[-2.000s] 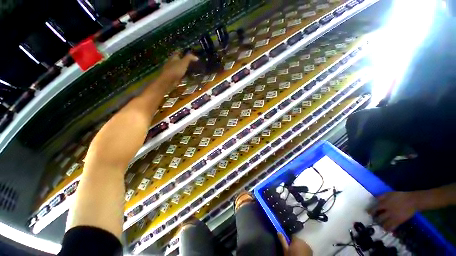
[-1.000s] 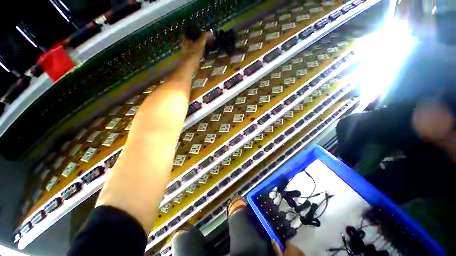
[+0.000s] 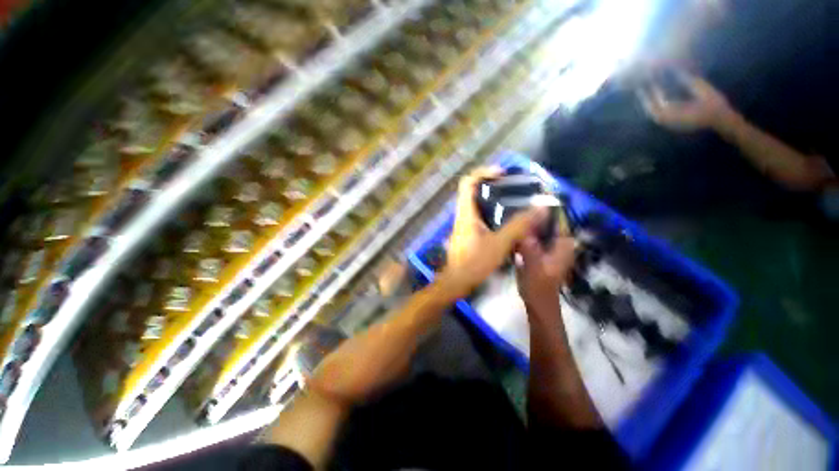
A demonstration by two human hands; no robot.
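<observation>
My left hand grips several black power adapters above the far left end of the blue bin. My right hand is beside it, its fingers at the right side of the same adapters; blur hides its exact hold. Under my hands, more black adapters with cables lie on the white liner sheet in the bin.
The rack's curved white shelf edges and yellow socket boards fill the left. Another person's hand is at the upper right. A second blue bin with a white sheet is at the lower right. A bright light shines at the top.
The view has swung toward the bin. The arm that reached into the upper shelf has come back, and both my hands are now together over the bin with adapters. The other person's hand has left the bin.
</observation>
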